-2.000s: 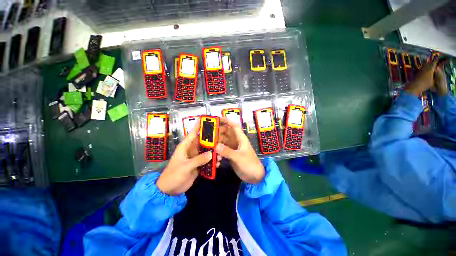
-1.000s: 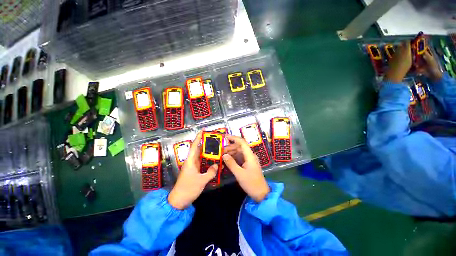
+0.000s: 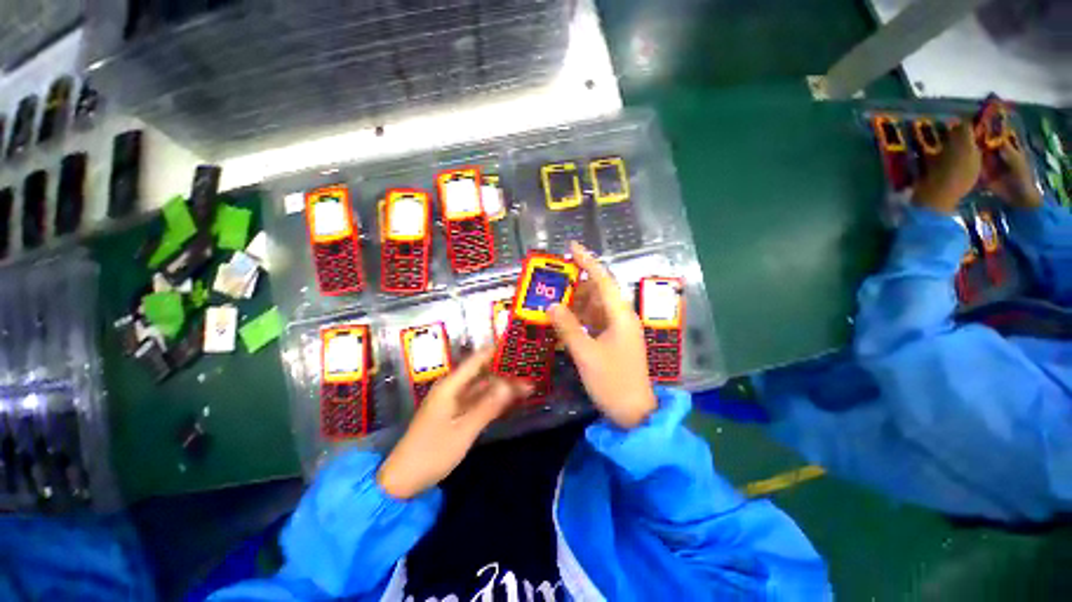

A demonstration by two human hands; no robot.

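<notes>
A red keypad phone [image 3: 535,323] is tilted above the tray's front row, its screen lit blue. My right hand [image 3: 605,335] grips its upper right side, thumb beside the screen. My left hand [image 3: 453,417] is at its lower left end, fingers spread and blurred; whether it grips the phone is unclear. The clear blister tray [image 3: 694,253] holds red phones with white-lit screens, such as one at back left [image 3: 335,241] and one at front right [image 3: 662,327]. Two dark-screened, yellow-framed phones [image 3: 585,200] lie in its back right. My hands hide part of the front row.
Loose green, white and black batteries [image 3: 206,276] lie left of the tray, with a small black part [image 3: 196,433] below. Stacked trays [image 3: 353,71] stand behind. Dark phones or housings [image 3: 73,194] are at far left. A blue-sleeved person [image 3: 940,288] works at another tray on the right.
The held phone has moved up and right and tilted; its dark screen is now blue. My left hand has shifted down towards its lower end. More of the front-row phones shows.
</notes>
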